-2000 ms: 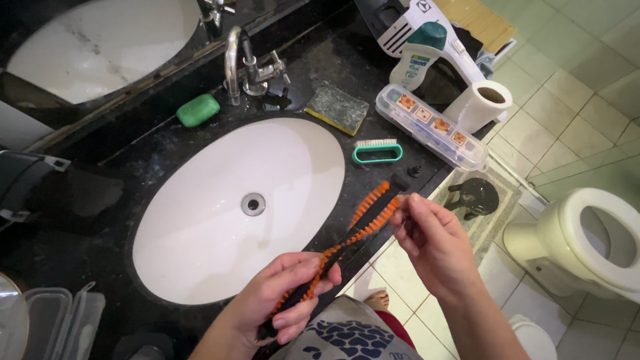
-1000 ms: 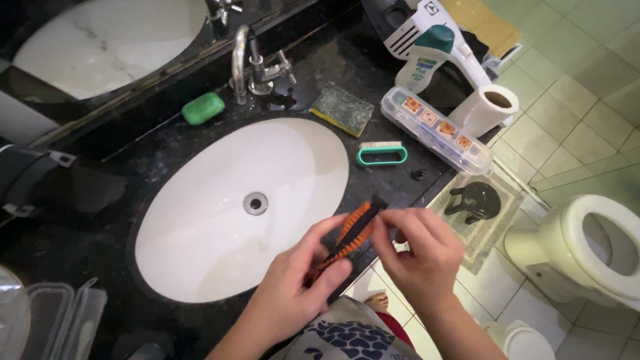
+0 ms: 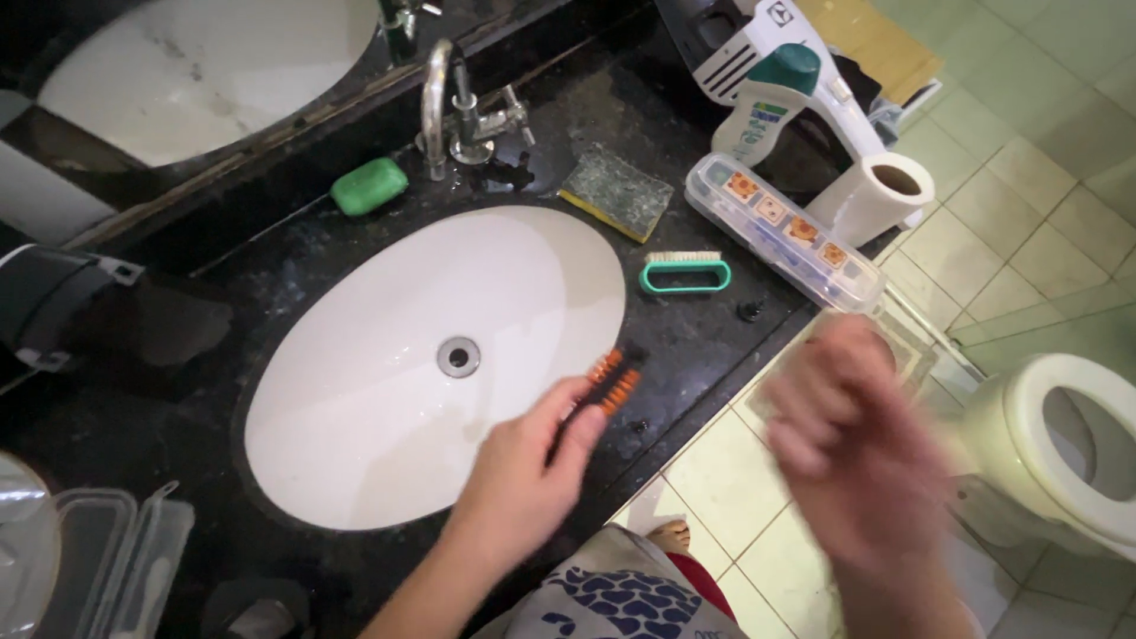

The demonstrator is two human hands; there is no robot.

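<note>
My left hand (image 3: 532, 461) grips a black strip with orange ribbed edges (image 3: 614, 383), possibly a brush roller part, between thumb and fingers over the near right rim of the white oval sink (image 3: 373, 382). Its lower part is hidden in the hand. Off to the right, over the floor, my right hand (image 3: 843, 417) is blurred, with its fingers curled; whether it holds anything does not show. A green-framed nail brush (image 3: 685, 277) with pale bristles lies right of the sink. Behind it rests a yellow and grey scouring sponge (image 3: 617, 193).
Green soap (image 3: 369, 186) lies left of the chrome tap (image 3: 466, 124). At the right stand a clear sticker-marked case (image 3: 790, 231), a toilet roll (image 3: 874, 195), a bottle (image 3: 765, 106) and a white appliance (image 3: 816, 80). Clear plastic containers (image 3: 115, 559) sit at lower left; a toilet (image 3: 1065, 435) is far right.
The orange-edged strip, held in both hands earlier, is now in my left hand only. My right hand has moved away from it to the right.
</note>
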